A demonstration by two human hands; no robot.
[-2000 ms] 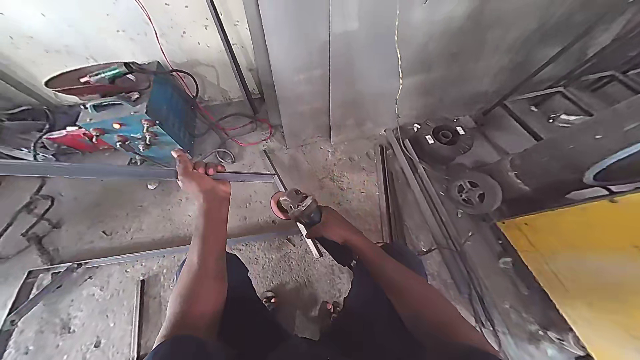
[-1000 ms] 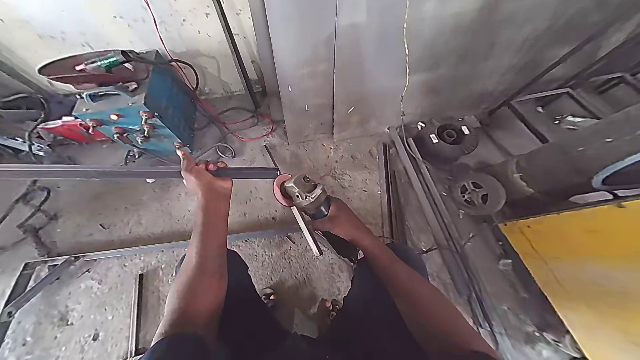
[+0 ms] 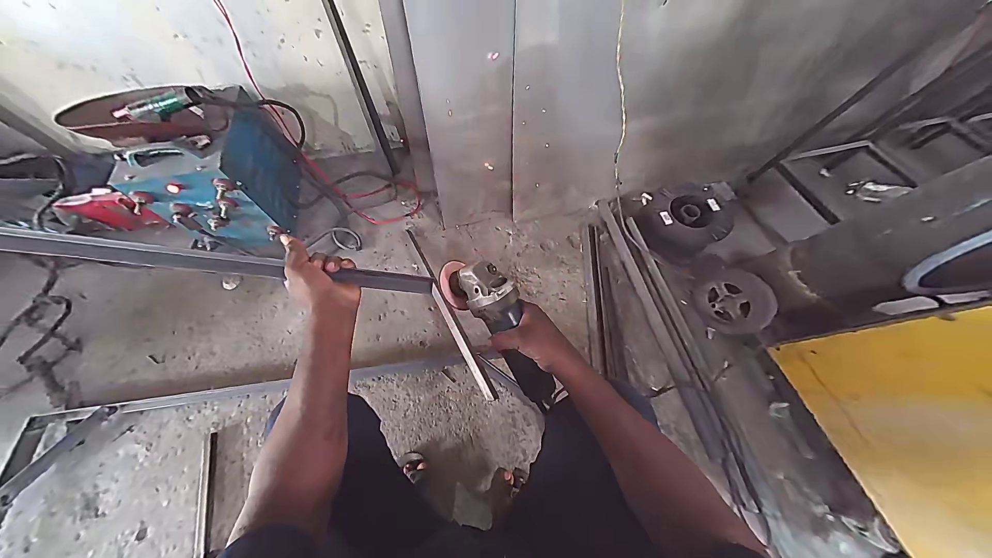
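My left hand [image 3: 319,277] is closed around a long metal bar [image 3: 155,257] that runs in from the left edge. In my right hand [image 3: 535,337] is an angle grinder [image 3: 492,294], held by its dark body. Its reddish disc [image 3: 452,284] is at the bar's right end; whether they touch cannot be told for certain. Small bright specks, apparently sparks, show against the metal sheet [image 3: 473,116] beyond. Below the disc, a thin pale metal strip [image 3: 465,345] slants over the concrete floor.
A blue welding machine [image 3: 209,186] with cables stands at the left. Metal lengths [image 3: 651,287], a wheel [image 3: 735,302] and a yellow panel [image 3: 899,411] are at the right. A metal frame [image 3: 232,391] lies on the floor near my legs.
The grinder's disc, below the bar's end two seconds ago, has come up to that end. The bar now slopes down to the right, and bright specks have appeared beyond it.
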